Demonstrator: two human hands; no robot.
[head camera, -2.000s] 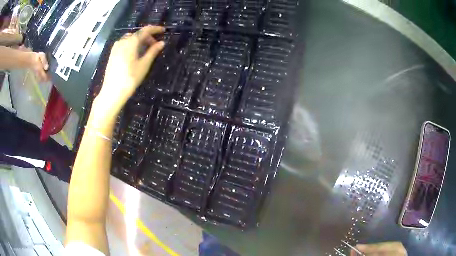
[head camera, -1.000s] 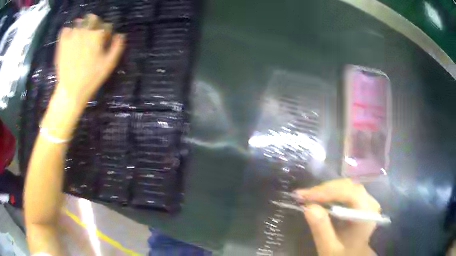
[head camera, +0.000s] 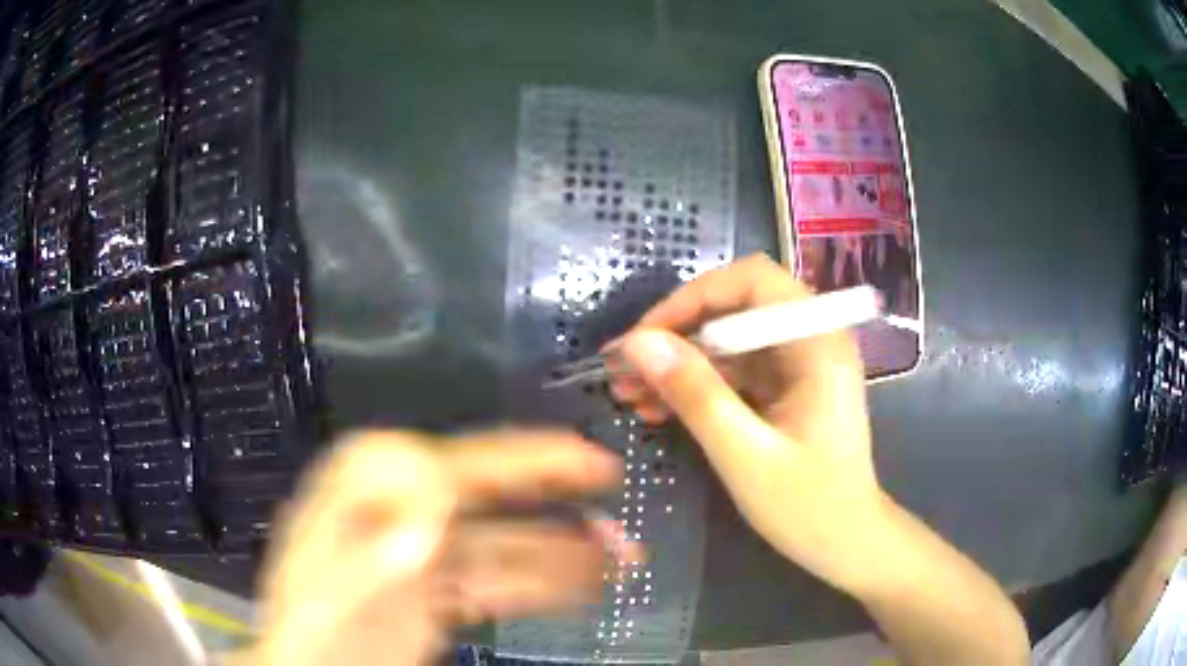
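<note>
My right hand (head camera: 768, 403) holds tweezers (head camera: 781, 321) with a white sleeve, pen-like. Their metal points are over the clear carrier sheet (head camera: 547, 143), which lies on the dark surface with rows of small dark and silvery dots. Whether the points hold a dot, I cannot tell. My left hand (head camera: 430, 540) is blurred, at the lower middle, its fingers reaching over the lower part of the sheet. Whether it holds anything is too blurred to tell.
A smartphone (head camera: 853, 195) with a lit pink screen lies right of the sheet. A black tray (head camera: 130, 299) with ribbed pockets is at the left, and another black tray (head camera: 1159, 286) is at the far right edge. Part of another person's arm (head camera: 1152, 572) shows at the lower right.
The view has turned right. My left hand has come from over the left tray to the sheet. My right hand, low at the edge at first, is now over the middle of the sheet with the tweezers.
</note>
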